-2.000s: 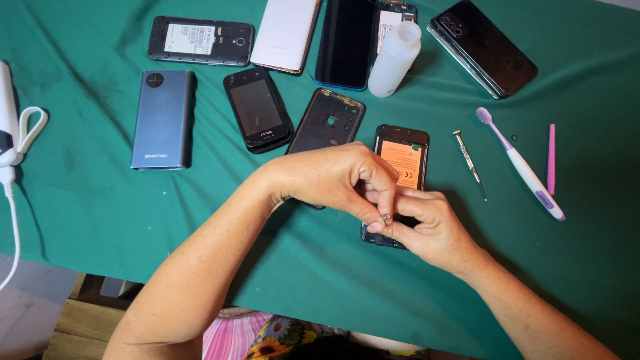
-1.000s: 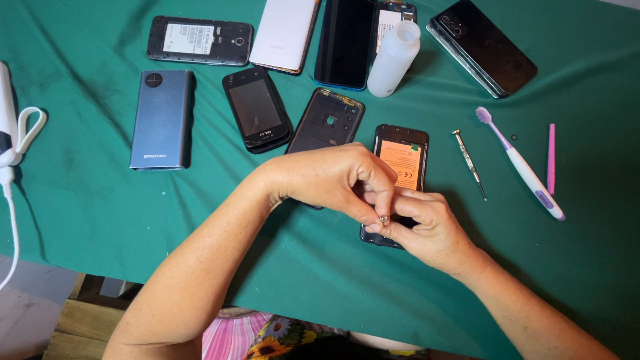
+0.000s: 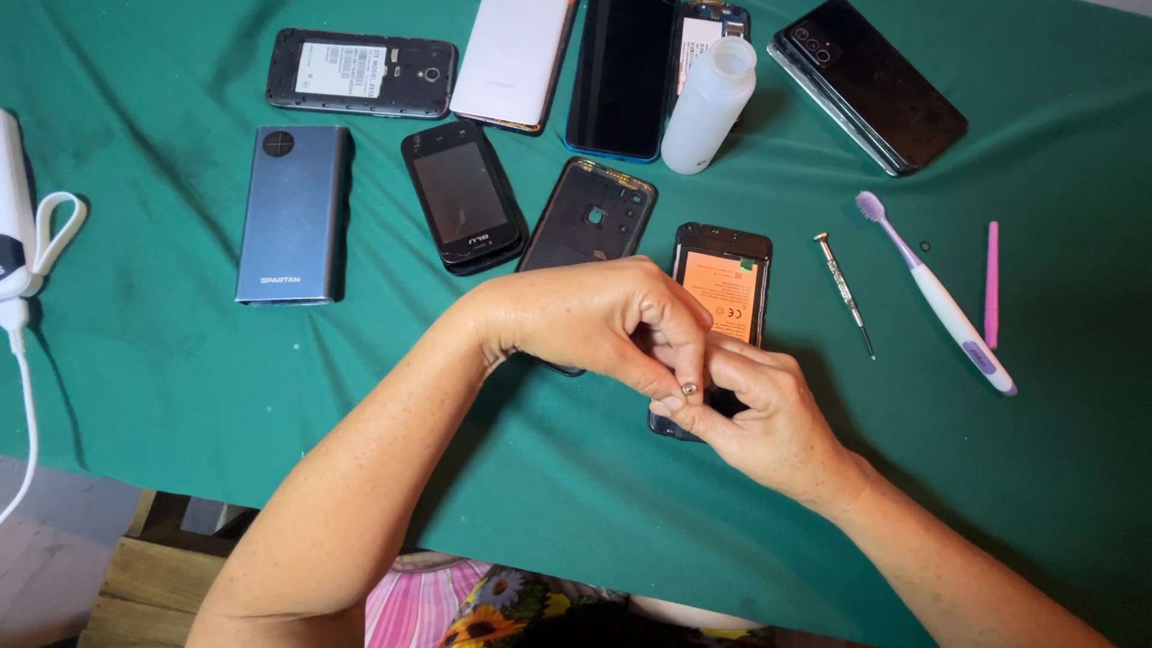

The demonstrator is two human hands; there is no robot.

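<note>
My left hand (image 3: 621,324) and my right hand (image 3: 765,405) meet fingertip to fingertip over the lower part of an opened smartphone (image 3: 729,279) with an orange battery. Between the pinched fingers sits a tiny round metallic part (image 3: 689,389); its exact kind is too small to tell. Both hands appear to grip it. Behind my left hand lies a black phone back cover (image 3: 589,216), partly hidden by the wrist. A small precision screwdriver (image 3: 844,292) rests on the cloth to the right of the phone, beside a white and purple toothbrush (image 3: 945,301).
A pink stick-like tool (image 3: 992,283) lies at the right. Across the back are an open black phone (image 3: 423,76), a white phone (image 3: 508,63), a dark phone (image 3: 621,81), a white plastic bottle (image 3: 711,108) and a black phone (image 3: 873,85). A blue power bank (image 3: 292,216) lies left of a BLU phone (image 3: 463,193).
</note>
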